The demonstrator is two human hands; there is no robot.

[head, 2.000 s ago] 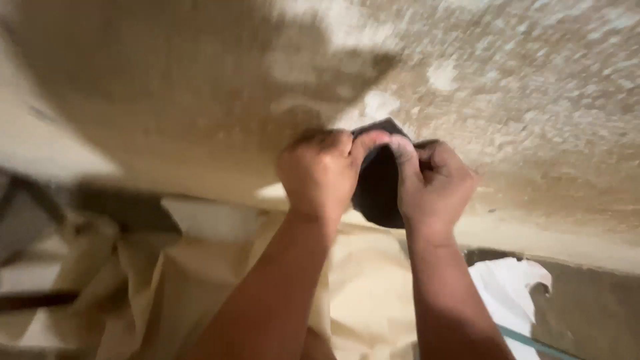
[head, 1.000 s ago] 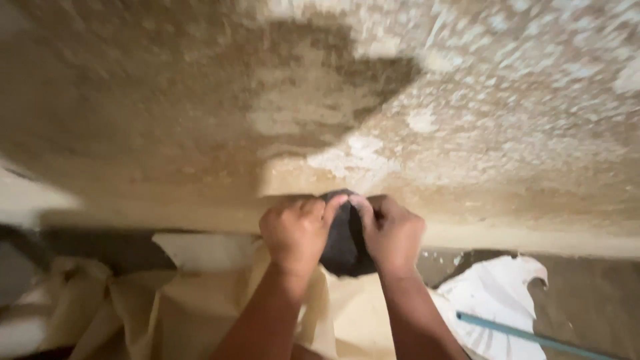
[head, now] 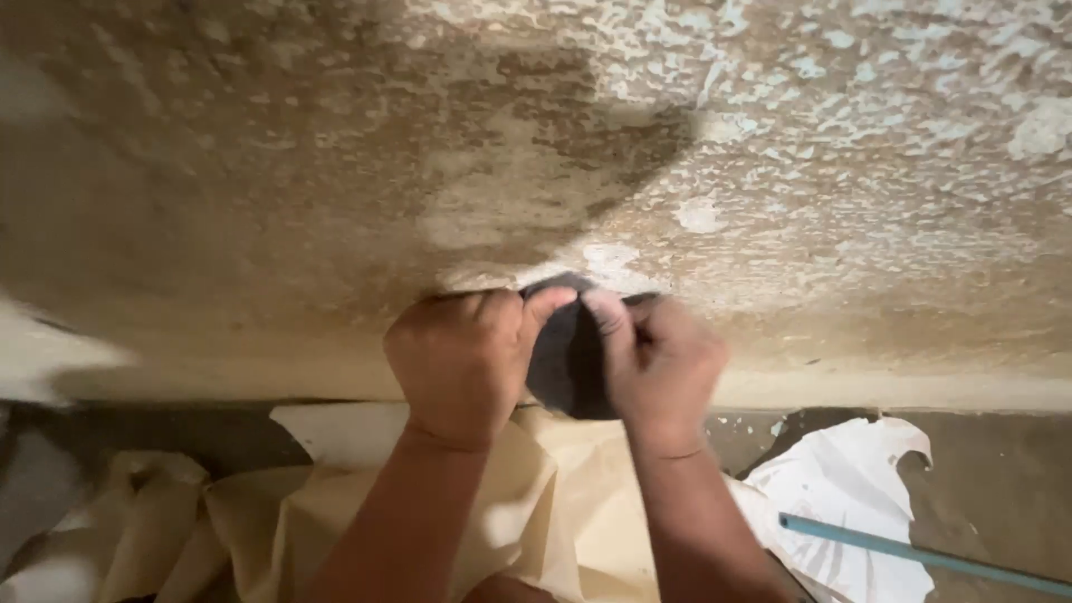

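My left hand [head: 461, 360] and my right hand [head: 666, 360] grip a dark grey, flat flexible piece [head: 569, 360] between them, with both thumbs near its upper middle. Its material cannot be told for certain. The piece and my fingers are at the lower part of a wall [head: 519, 193] with mottled brown and whitish, worn paint or plaster. Whitish patches show just above my thumbs. The fingers behind the piece are mostly hidden, and my right hand is slightly blurred.
Crumpled beige paper or sheeting [head: 586, 511] lies along the foot of the wall under my forearms. A torn white sheet [head: 846, 494] lies at the right on the dark floor [head: 997, 477], with a thin blue-green rod [head: 921, 554] across it. Pale flakes lie nearby.
Both hands, still on the dark piece, have shifted along the wall: first down towards its lower edge, then back up a little. The view has moved somewhat too.
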